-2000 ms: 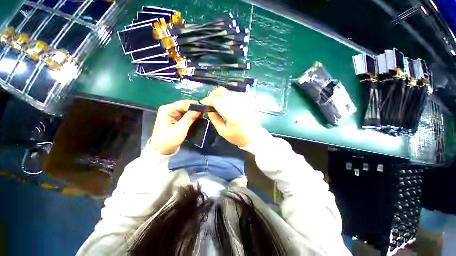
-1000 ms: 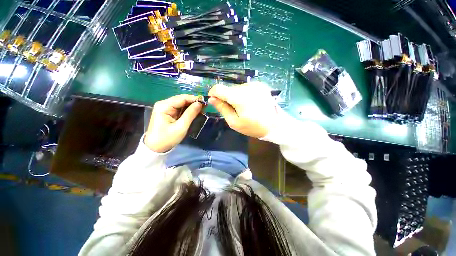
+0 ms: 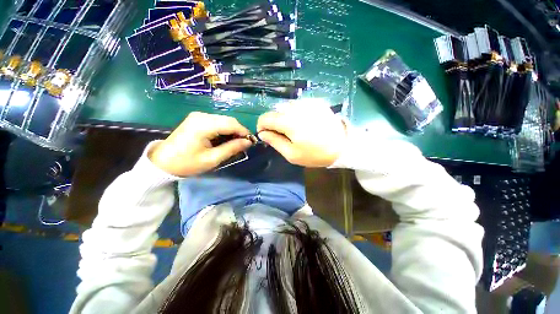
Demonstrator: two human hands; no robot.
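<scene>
My left hand (image 3: 202, 145) pinches a display module (image 3: 236, 160) near its connector end. The module's dark screen with a pale edge shows below the fingers, mostly hidden by the hand. My right hand (image 3: 302, 134) is closed around a black flex cable (image 3: 336, 108), whose end sticks out past the hand on the right. The fingertips of both hands meet at a tiny dark piece. Whether the cable and tail are joined cannot be seen. Cabled display modules (image 3: 196, 52) lie fanned behind the hands, screens left, black cables right.
A clear blister tray (image 3: 46, 61) with screens and amber tails stands at left. An almost invisible clear moulded sheet (image 3: 322, 46) lies behind my right hand. A crinkled bag of cables (image 3: 405, 92) and finished bundles (image 3: 485, 80) are at right. The bench's front edge (image 3: 123, 127) runs below.
The hands first held a dark strip between them. My right hand then moved rightward around the cable, and both sets of fingertips now meet. The screen has tilted flatter under my left hand.
</scene>
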